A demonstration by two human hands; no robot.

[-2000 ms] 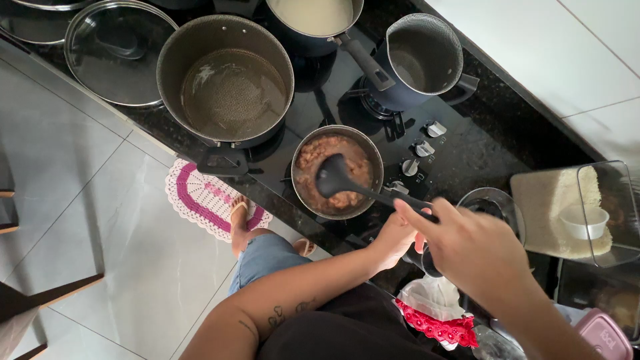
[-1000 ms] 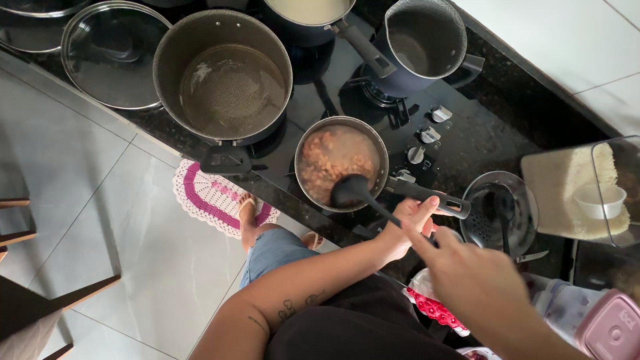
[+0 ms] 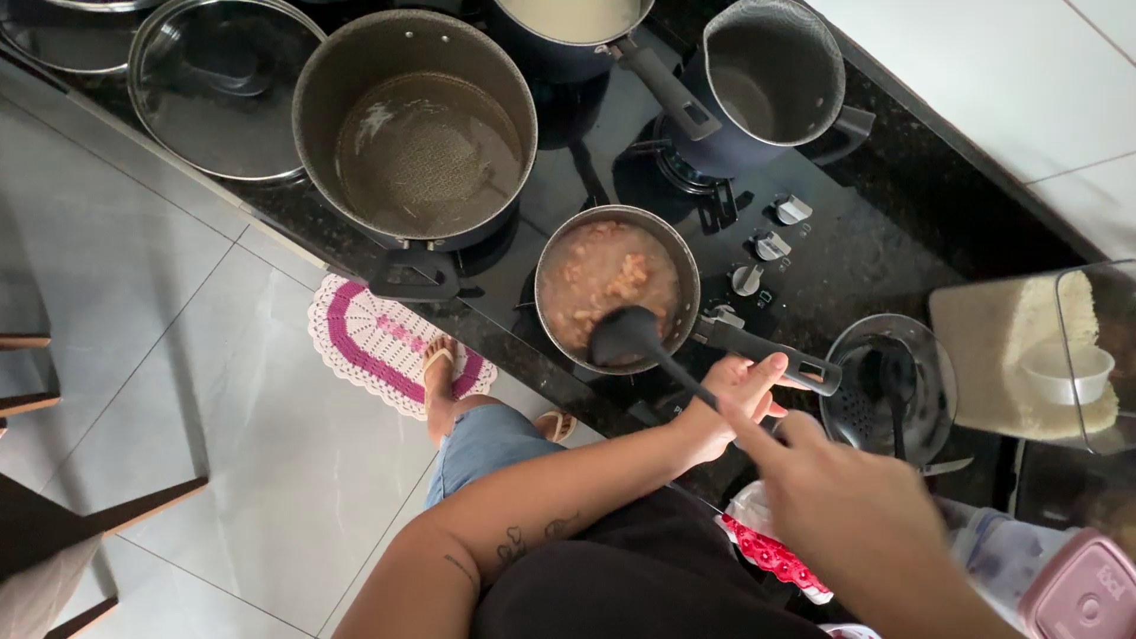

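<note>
A small saucepan (image 3: pixel 568 257) on the black glass cooktop holds beans in a pinkish-brown liquid. Its black handle points toward the lower right, and my left hand (image 3: pixel 732 404) is closed around the underside of that handle, thumb along it. My right hand (image 3: pixel 834 488) grips the shaft of a black ladle (image 3: pixel 626 337); the ladle's bowl rests in the beans near the pan's lower rim. The end of the ladle's shaft is hidden by my right hand.
A large pot (image 3: pixel 306 115) of clear liquid, a pan of whitish liquid (image 3: pixel 577 18) and a jug-shaped pot (image 3: pixel 772 84) surround the saucepan. Glass lids (image 3: pixel 222 80) lie at left. Right are control knobs (image 3: pixel 770 246), a glass bowl (image 3: pixel 887 382) with a dark utensil, a knife, and a rice container (image 3: pixel 985 355).
The ladle's bowl has moved from the middle of the beans to the pan's lower side. Two seconds ago my left hand was lower on the view, and the pan's handle was mostly covered.
</note>
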